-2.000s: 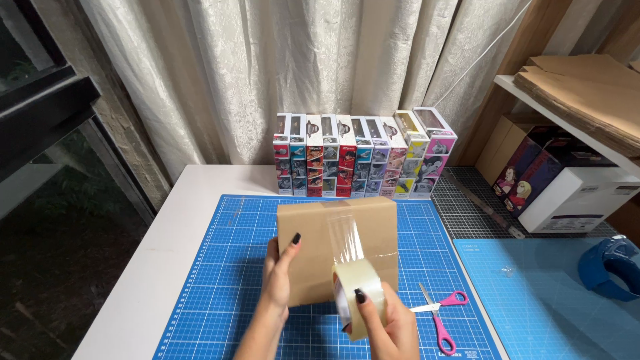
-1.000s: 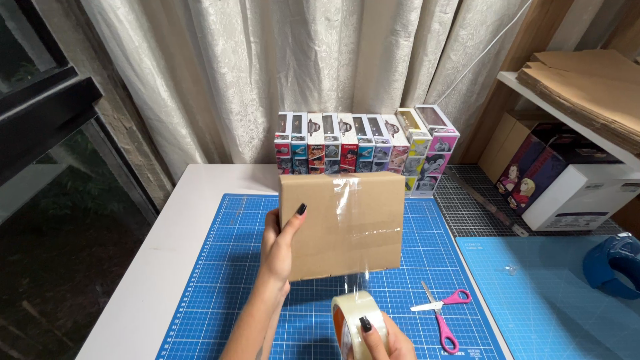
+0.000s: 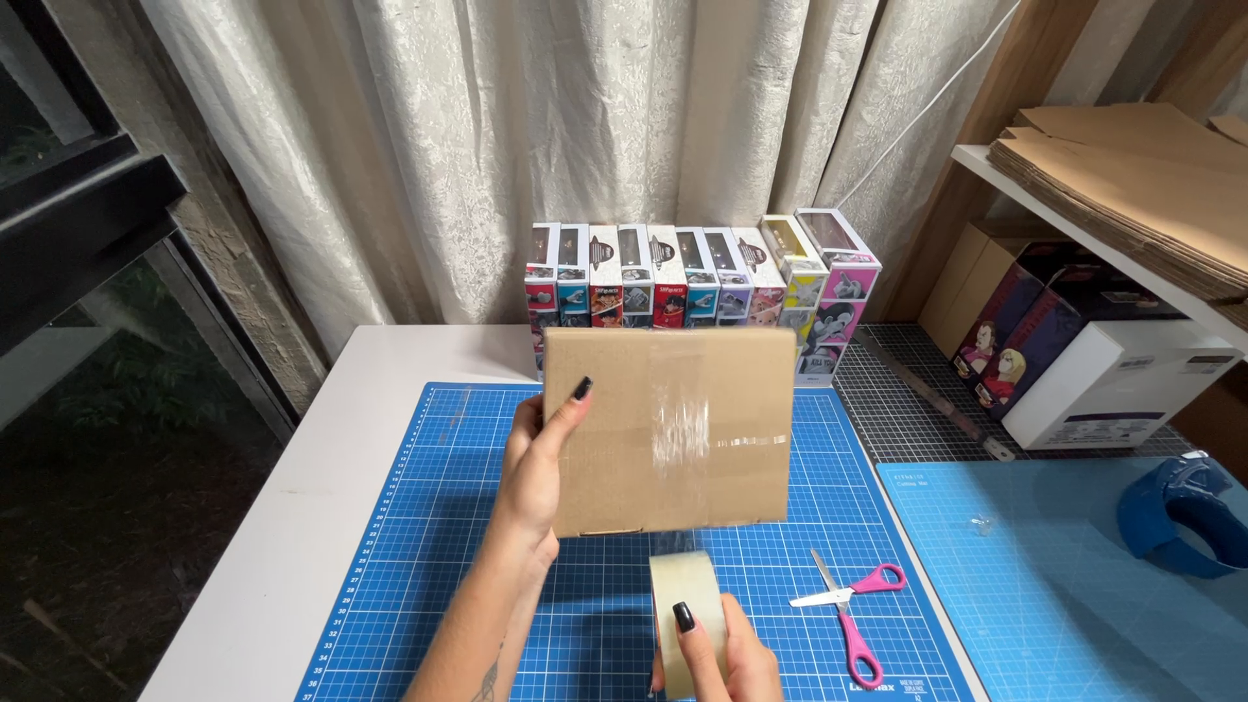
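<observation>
My left hand (image 3: 536, 468) grips the left edge of a brown cardboard box (image 3: 604, 468), thumb on its near face, fingers behind. The box is held up, tilted, over a blue cutting mat (image 3: 595, 595). A strip of clear packing tape (image 3: 680, 419) runs down the middle of its face. Below the box, my right hand (image 3: 721, 653) holds a roll of clear packing tape (image 3: 687, 580), from which a short length of tape reaches up to the bottom edge. Scissors (image 3: 846, 604) with pink handles lie with blades apart on the mat, right of the roll.
A row of boxed figures (image 3: 663, 278) stands behind the box by the curtain. At right are a light blue mat (image 3: 1053, 585), a blue ring-shaped object (image 3: 1150, 526), a ruler-like strip (image 3: 936, 405), a white box (image 3: 1102, 390) and a shelf with flat cardboard (image 3: 1121, 175).
The tape roll has moved from the box's face to below its bottom edge, leaving tape across the face. The box has been tilted and raised, and my left hand still holds it.
</observation>
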